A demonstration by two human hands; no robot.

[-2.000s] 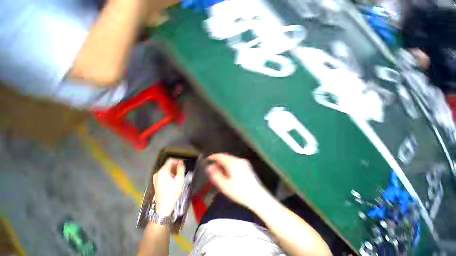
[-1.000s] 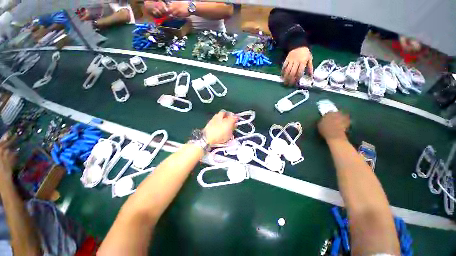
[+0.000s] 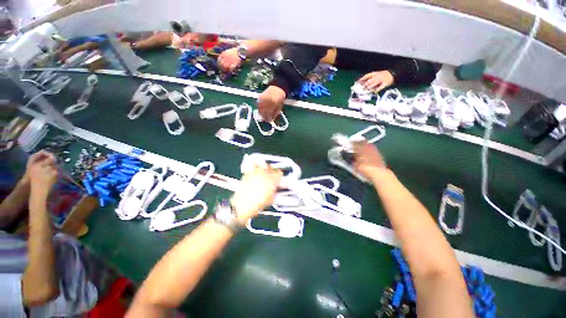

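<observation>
Several white plastic housings [image 3: 284,225] lie in a loose heap over the near white belt strip in front of me. My left hand [image 3: 257,189], with a watch on the wrist, is closed around a white housing [image 3: 290,164] at the heap's left side; its fingertips are partly hidden. My right hand [image 3: 369,163] is over the green belt, right of the heap. It is blurred, with white housing parts [image 3: 341,152] at its fingers. Another white housing [image 3: 374,133] lies just behind it.
More housings [image 3: 180,217] lie at the left. Blue cells lie in heaps at the left [image 3: 112,177] and beside my right forearm [image 3: 481,289]. A housing with blue [image 3: 452,211] lies right. Across the belt [image 3: 409,168], a person's dark-sleeved hand [image 3: 271,102] touches housings. Another worker sits left.
My right hand has moved left with the white part. My left hand has drawn a housing left and slightly down. The person opposite has reached onto the belt at the left.
</observation>
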